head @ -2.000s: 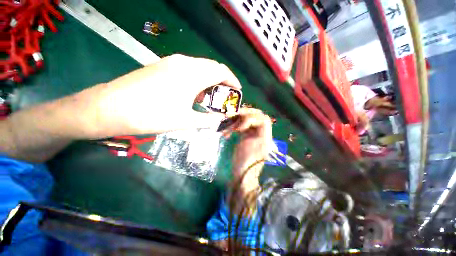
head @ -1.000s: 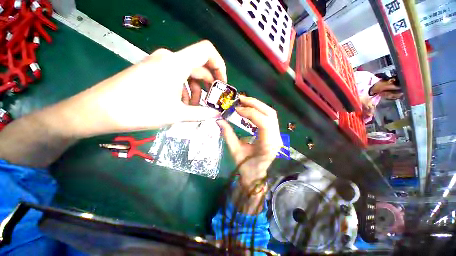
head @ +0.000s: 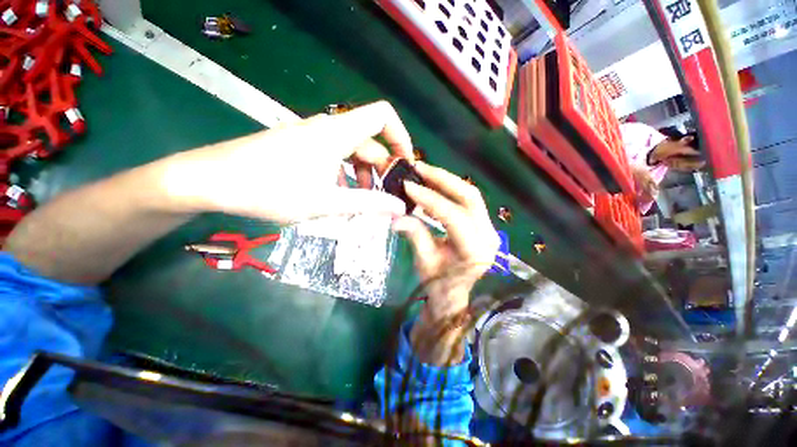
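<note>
A small dark rounded-square watch case [head: 400,177] is held between both hands above the green tabletop. My left hand [head: 306,166] grips its left side with thumb and fingers. My right hand [head: 454,223] pinches its right side. The case shows a dark face; its inside is not visible. A crinkled clear plastic bag [head: 301,255] with a white wipe [head: 360,249] lies flat below the hands. A red spring clamp [head: 234,252] lies left of the bag, apart from the hands.
Red spring clamps [head: 48,74] are heaped at upper left. A pale metal rail [head: 205,74] borders the green belt, which carries small units [head: 225,26]. A perforated tray [head: 463,48] and stacked red trays [head: 577,122] stand beyond. A fan [head: 542,367] is at lower right; another person's hand [head: 675,154] shows at right.
The gold and white inside of the case was visible before; now a dark face shows. My right fingers have moved over the case. The units on the belt have shifted left.
</note>
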